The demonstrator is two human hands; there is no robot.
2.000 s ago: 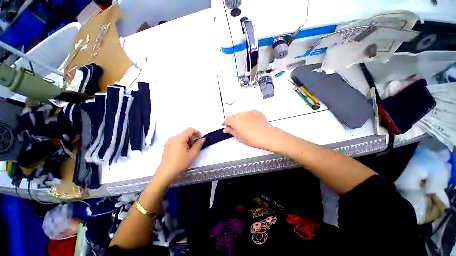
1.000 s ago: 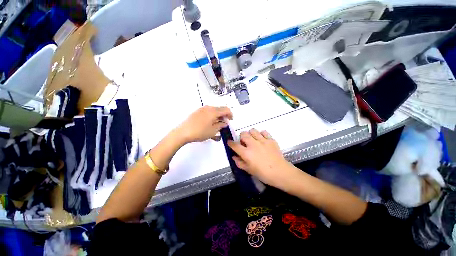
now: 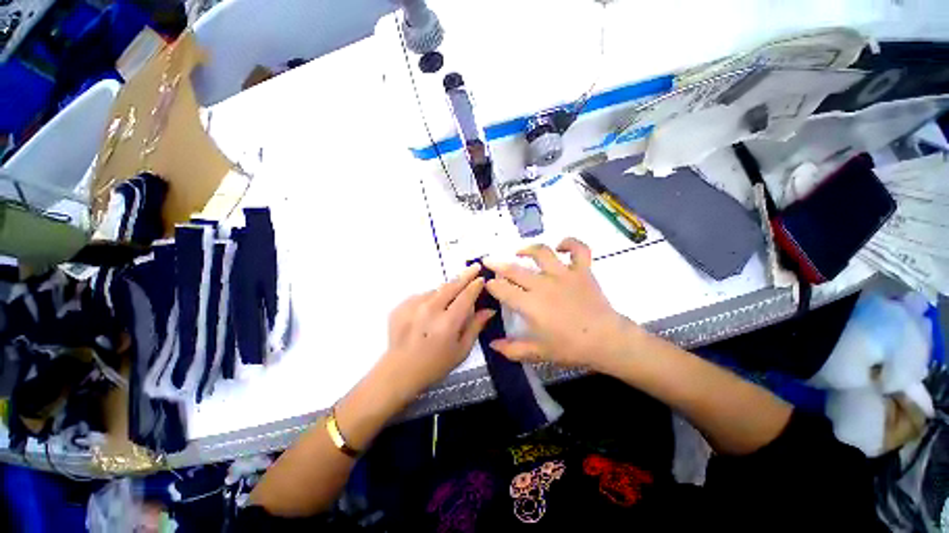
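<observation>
A navy strip (image 3: 510, 380) with a white or grey edge lies on the white table under my fingers, its upper end just in front of the presser foot, its lower end hanging over the table's front edge. My left hand (image 3: 432, 331) presses its fingertips on the strip's upper end from the left. My right hand (image 3: 552, 307) holds the same end from the right, fingers bent on it. The presser foot and needle (image 3: 484, 198) of the white sewing machine (image 3: 624, 62) stand just beyond my fingertips.
Navy and white strips (image 3: 224, 302) lie fanned at left, beside a tangled scrap heap (image 3: 62, 354) and brown cardboard (image 3: 156, 146). Right of the needle are yellow-green tools (image 3: 616, 208), a grey flat piece (image 3: 692, 219), a black phone (image 3: 838, 221) and paper sheets (image 3: 916, 224).
The strip has turned from lying sideways between my hands to pointing toward the needle. My left hand has moved back from beside the presser foot, and both hands' fingertips now meet at the strip's end.
</observation>
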